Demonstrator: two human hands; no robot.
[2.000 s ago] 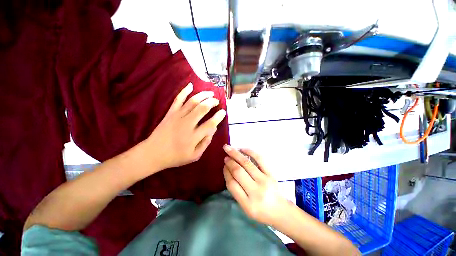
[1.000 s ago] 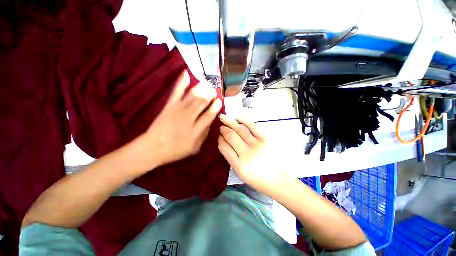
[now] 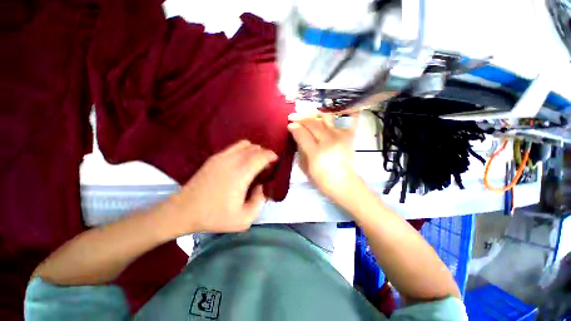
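Note:
Dark red cloth [image 3: 206,106] lies on the white machine table in front of me, its right edge at the needle area [image 3: 293,100], where it is lit pinkish. My left hand [image 3: 228,182] grips the cloth near its lower front part, fingers curled over it. My right hand [image 3: 322,141] is at the right edge of the cloth just below the needle area, with its fingertips on the edge. The white sewing machine [image 3: 350,56] with a blue stripe is above my right hand and blurred. The needle itself cannot be made out.
A bunch of black strips [image 3: 432,147] hangs right of the needle area. An orange loop [image 3: 488,175] is at the right table end. Blue baskets [image 3: 451,241] stand below the table. A large dark red heap [image 3: 41,144] fills the left. A ruler band [image 3: 125,202] runs along the front table edge.
My left hand has moved down toward the front edge and curled. My right hand has moved up to the needle area. The machine head looks changed and blurred, and the cloth at the needle is lit pink.

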